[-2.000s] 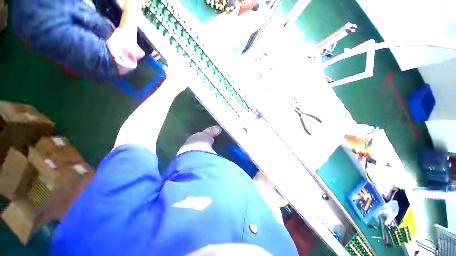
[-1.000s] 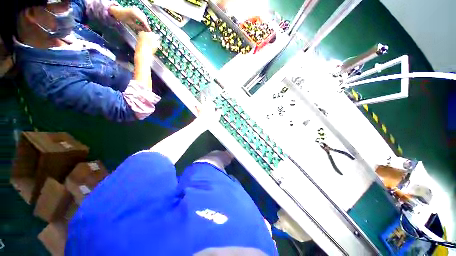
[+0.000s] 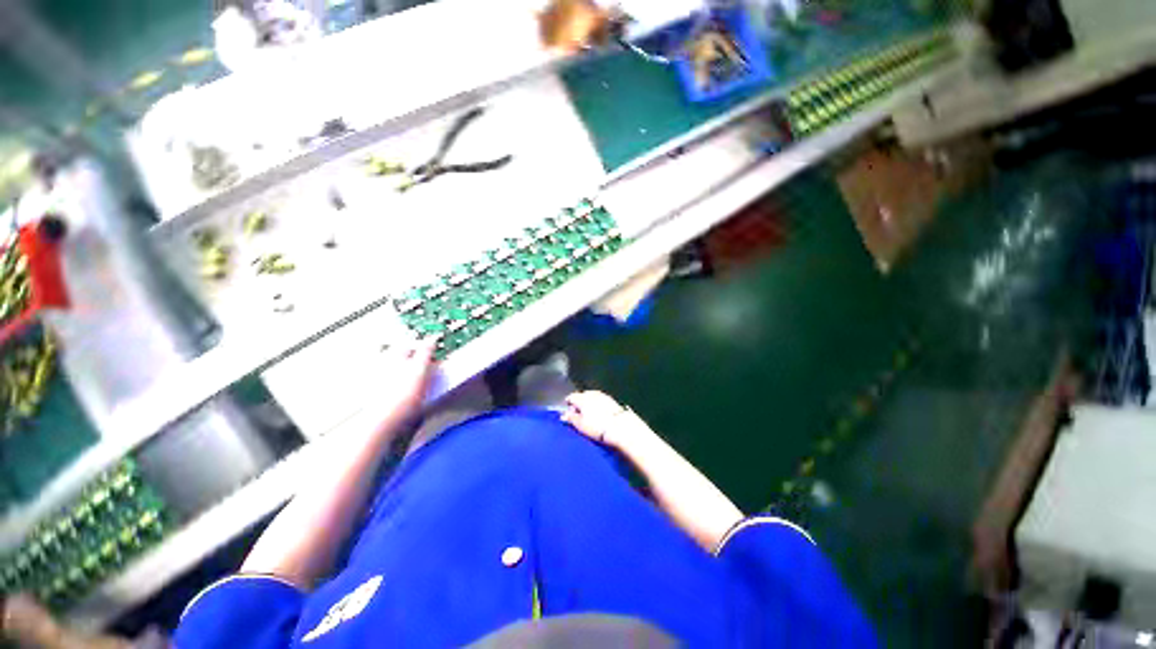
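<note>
A populated green PCB panel [image 3: 513,273] lies on the conveyor rail [image 3: 691,226] in front of me. My left hand [image 3: 426,365] is at the panel's near left corner, its fingertips touching or just beside the edge; glare blurs them, so a grip cannot be told. My right hand [image 3: 596,413] is by the front of my blue shirt, away from the panel, its fingers loosely bent. Nothing shows in it, but it is small and blurred.
Pliers [image 3: 459,159] and small parts lie on the white surface beyond the rail. A blue parts bin [image 3: 723,57] is at the back. More panels are at the right [image 3: 868,86] and lower left [image 3: 83,539]. Another person's hand [image 3: 32,624] is at the lower left edge.
The view has swung right. The panel by my left hand now stands apart from the lower left one. My right hand now shows at my shirt. The other person is mostly out of view.
</note>
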